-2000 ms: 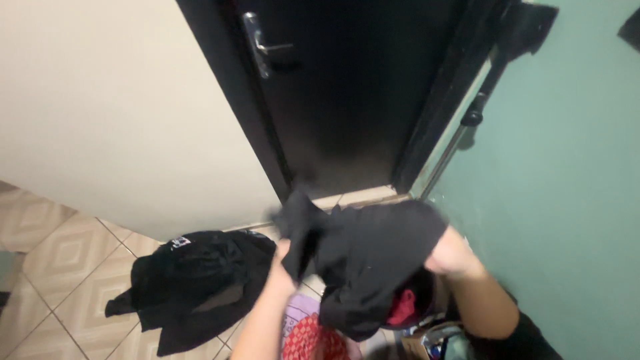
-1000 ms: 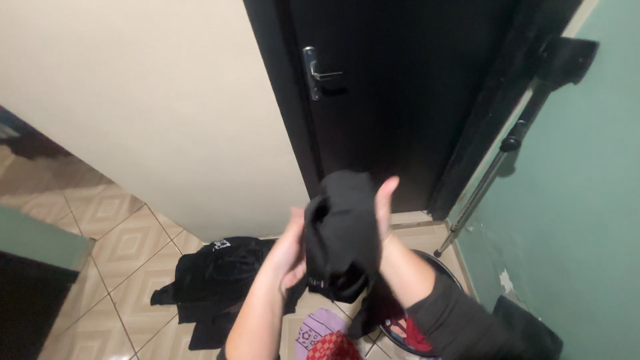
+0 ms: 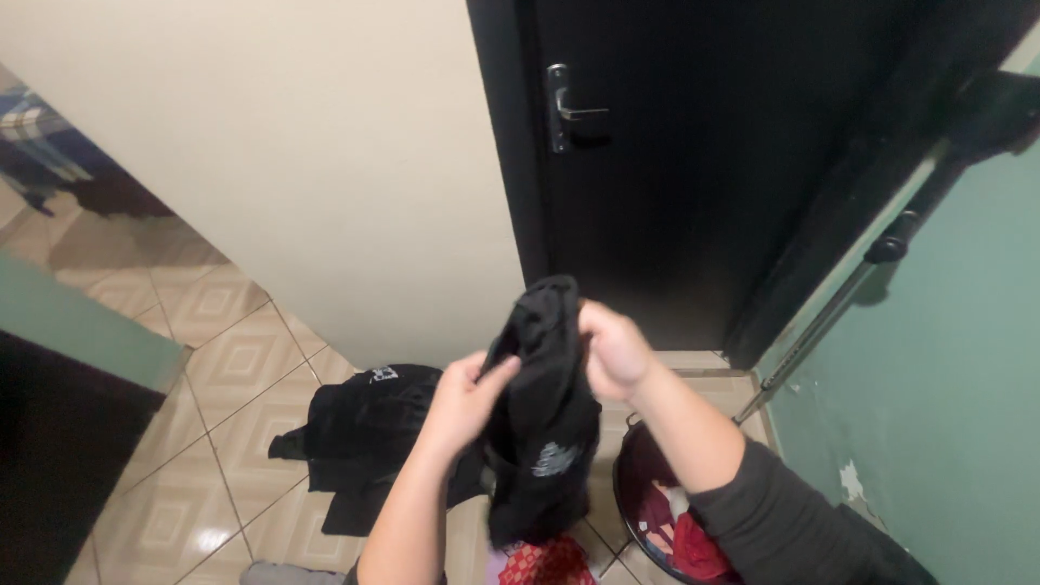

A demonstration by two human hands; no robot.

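Observation:
A black cloth garment [image 3: 544,406] with a pale print low on its front hangs between my hands in the middle of the view. My left hand [image 3: 471,398] grips its left edge, the thumb lying over the fabric. At the upper right edge my right hand [image 3: 613,349] holds the cloth in closed fingers. More black clothing [image 3: 370,431] with a white print lies spread on the tiled floor to the left. Below the held garment are red patterned cloth [image 3: 548,565] and a bit of lilac cloth. A dark round basket [image 3: 621,487] at lower right contains red and pink clothes.
A black door [image 3: 691,187] with a metal handle [image 3: 561,110] stands ahead, beside a cream wall [image 3: 349,162]. A forearm crutch [image 3: 837,301] leans against the green wall at right. Grey cloth [image 3: 288,574] lies at the bottom edge. Plaid fabric [image 3: 41,138] hangs at far left.
The black garment was wide across both hands two seconds ago, then bunched upright; now it hangs long and narrow with its print showing. The view has shifted left.

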